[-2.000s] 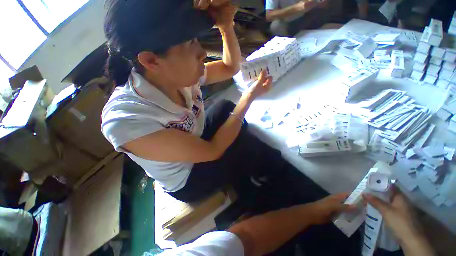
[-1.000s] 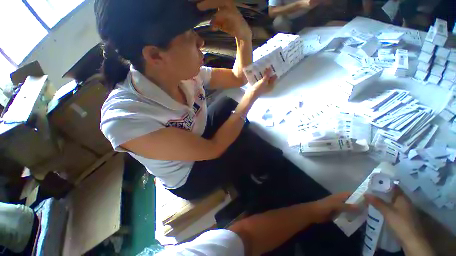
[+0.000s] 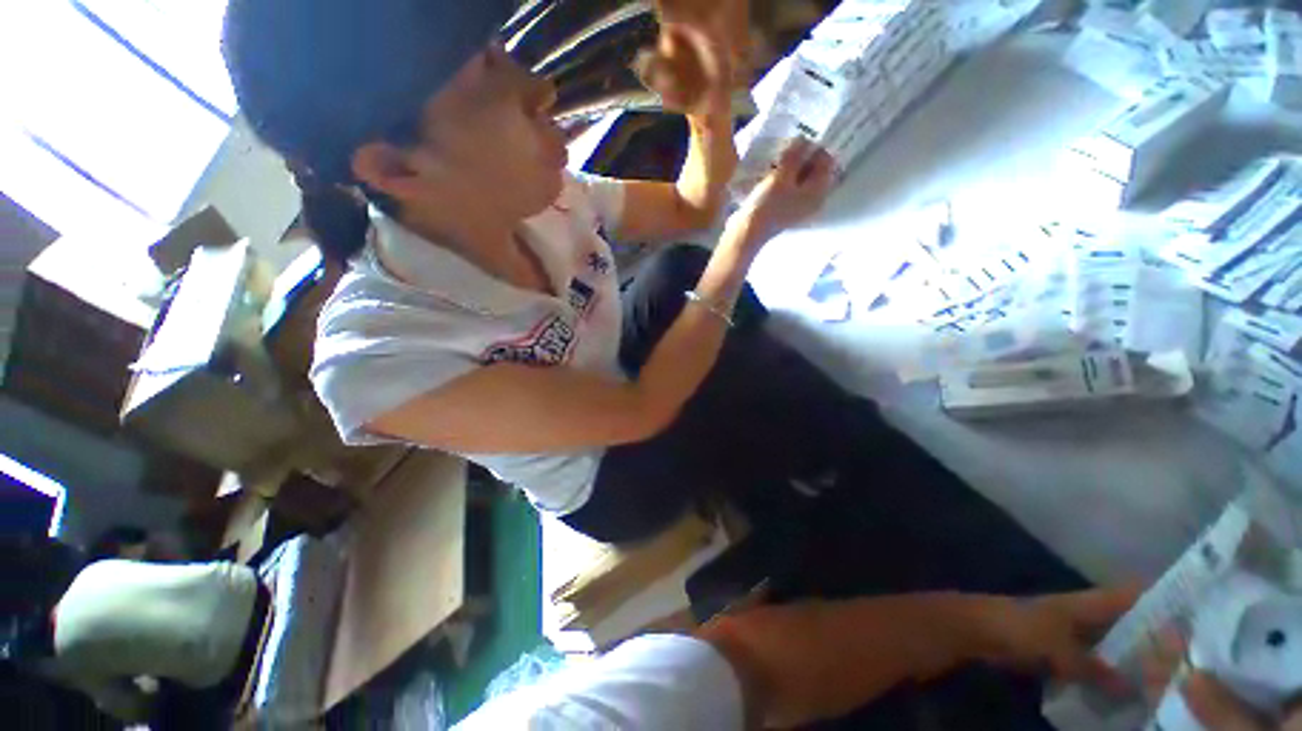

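Note:
My left hand (image 3: pixel 1071 636) is at the lower right and grips a slim white folding carton (image 3: pixel 1174 607) by its side. My right hand (image 3: pixel 1225 706) is mostly cut off by the bottom right corner, with only blurred fingers showing. It holds a white label roll (image 3: pixel 1257 643) with a dark core hole, close beside the carton. The roll is partly cut off by the right edge. Part of the white label strip (image 3: pixel 1174 710) shows below, between the hands.
A person (image 3: pixel 500 343) sits at the left with one hand on a block of stacked cartons (image 3: pixel 857 86). Loose cartons (image 3: pixel 1028 383), flat pieces (image 3: pixel 1242 229) and paper scraps (image 3: pixel 871 279) lie on the white-covered table (image 3: pixel 985 471). Brown cardboard boxes (image 3: pixel 214 371) stand behind the person.
The view has turned left, so the table and cartons appear further right. My hands, the carton and the roll now sit lower, in the bottom right corner. I still hold both things.

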